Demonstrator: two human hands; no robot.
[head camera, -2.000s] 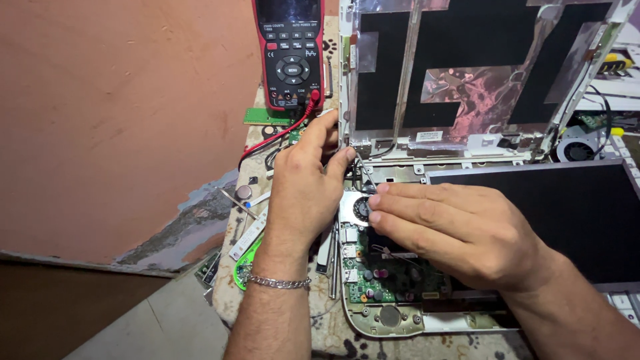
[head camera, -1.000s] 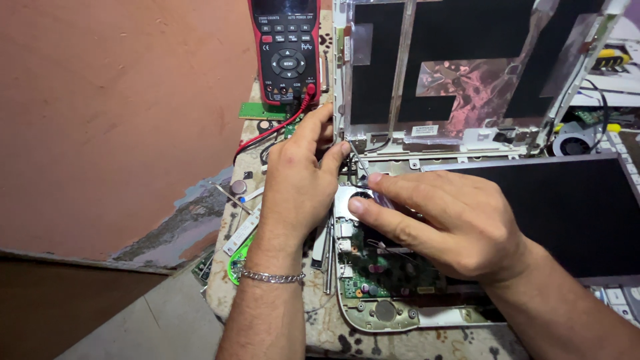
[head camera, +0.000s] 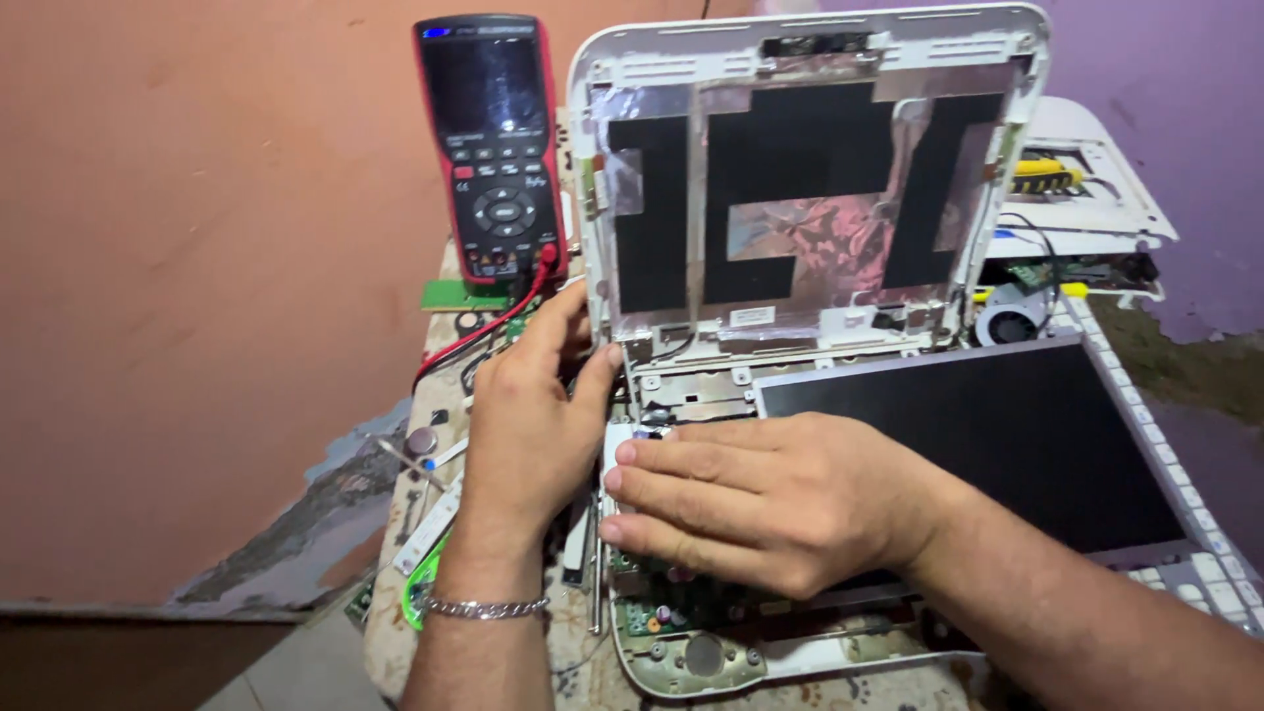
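Note:
A white laptop lid shell (head camera: 790, 148) stands raised and open on its opened base (head camera: 691, 681). My left hand (head camera: 538, 405) is at the lid's lower left corner, thumb against the hinge side and fingers behind the edge. My right hand (head camera: 750, 494) lies over the base's left part, with fingertips on the parts near the left edge; it covers the cooling fan seen there before. Whether the fingers pinch anything is hidden. Below it shows a green circuit board (head camera: 671, 607). A bare LCD panel (head camera: 987, 444) rests on the right of the base.
A red and black multimeter (head camera: 494, 148) stands at the back left, its red test lead (head camera: 494, 331) running down the table. A coin cell (head camera: 422, 440) and a green board (head camera: 459, 294) lie at left. A loose fan (head camera: 1012, 321) and a yellow-handled tool (head camera: 1047, 178) lie at back right.
My right hand has spread flat over the fan, which showed between its fingers earlier. My left hand stays at the lid corner. The view has shifted, showing more of the lid's top.

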